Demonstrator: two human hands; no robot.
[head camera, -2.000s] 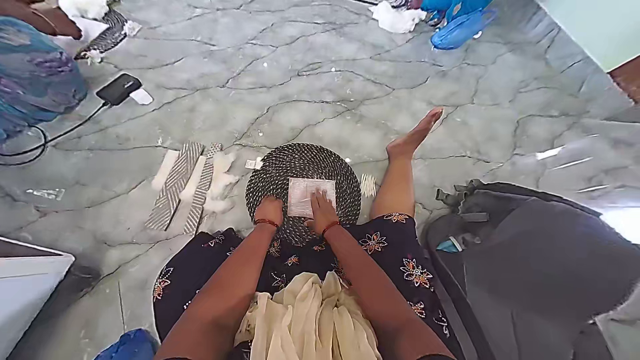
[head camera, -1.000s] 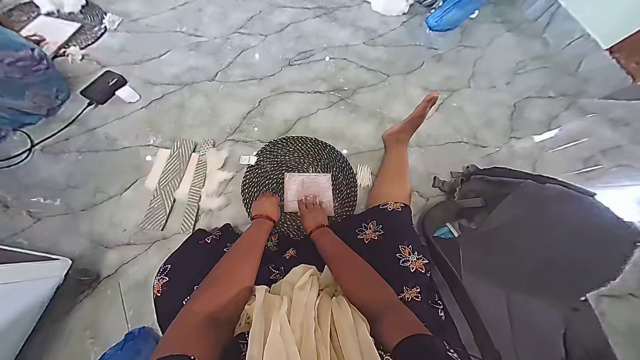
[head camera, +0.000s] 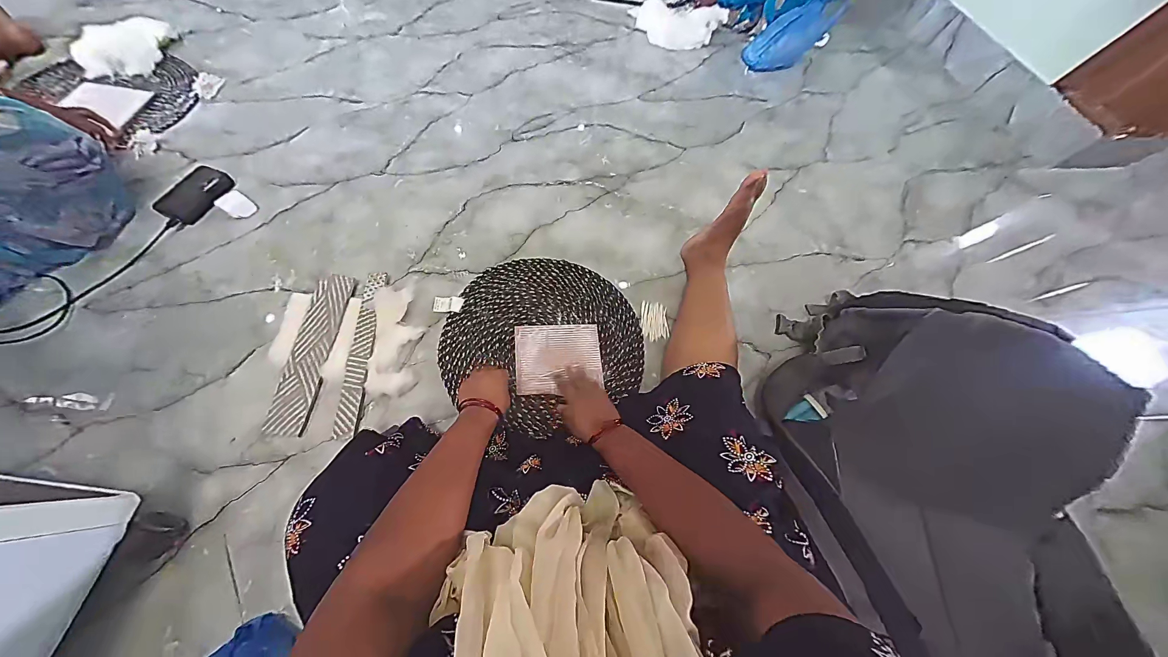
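A round black-and-white woven mat (head camera: 547, 292) lies on the floor in front of my lap, and a pale pinkish rectangular piece (head camera: 558, 351) with fine lines rests on it. My right hand (head camera: 582, 400) lies on the near right part of that piece, slightly blurred. At the mat's near left edge is my left hand (head camera: 484, 387), beside the piece; its fingertips are hard to make out. Left of the mat are striped fabric strips (head camera: 315, 356) and white fluffy wadding (head camera: 394, 338). A small bundle of thin pale sticks (head camera: 654, 321) lies by the mat's right edge.
A dark grey backpack (head camera: 949, 411) is at my right. A black device (head camera: 194, 193) with a cable lies at left, near another person's hand (head camera: 91, 125) and a second mat (head camera: 173, 91). A white box (head camera: 64, 547) stands at lower left. Blue plastic (head camera: 792, 36) lies far off.
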